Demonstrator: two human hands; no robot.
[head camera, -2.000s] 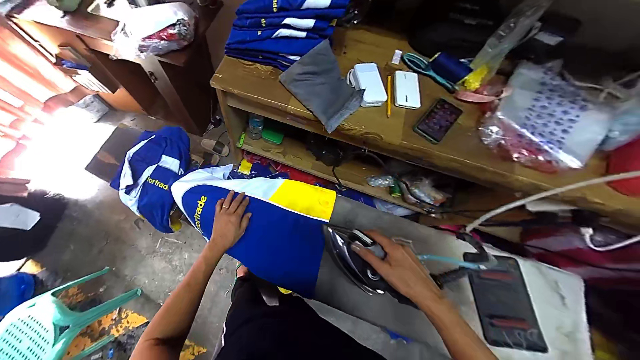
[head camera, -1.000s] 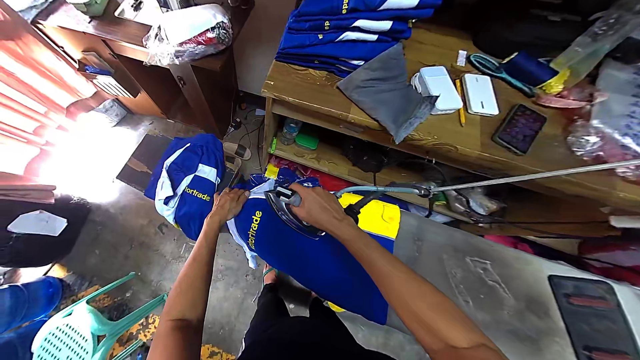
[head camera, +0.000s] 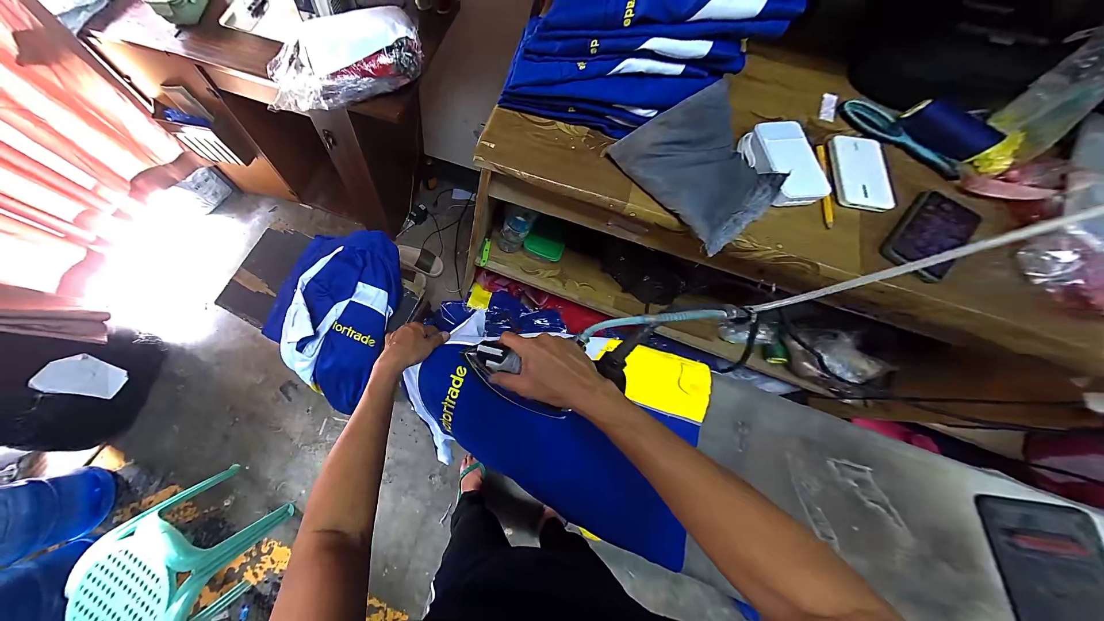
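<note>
My right hand (head camera: 550, 369) grips the handle of a clothes iron (head camera: 509, 379), which rests on a blue, white and yellow garment (head camera: 552, 466). The garment lies over the narrow end of a grey ironing board (head camera: 776, 474). At the board's tip my left hand (head camera: 414, 345) pinches the garment's white edge with its fingers. The iron's soleplate is mostly hidden under my right hand and the iron's body. A light blue sleeved cord (head camera: 655, 317) runs from the iron to the right. On the board's right part lies a dark iron rest pad (head camera: 1039, 552).
Folded blue garments (head camera: 621, 60), a grey cloth (head camera: 699, 164), a phone (head camera: 931, 233) and scissors (head camera: 888, 129) lie on a wooden table (head camera: 561, 185) ahead. A bundle of blue and white garments (head camera: 345, 319) is left of the board. A green plastic chair (head camera: 129, 573) stands lower left.
My right hand and the iron have moved left from the bare grey board onto the garment near its printed lettering. My left hand has gone from lying flat on the garment to its edge.
</note>
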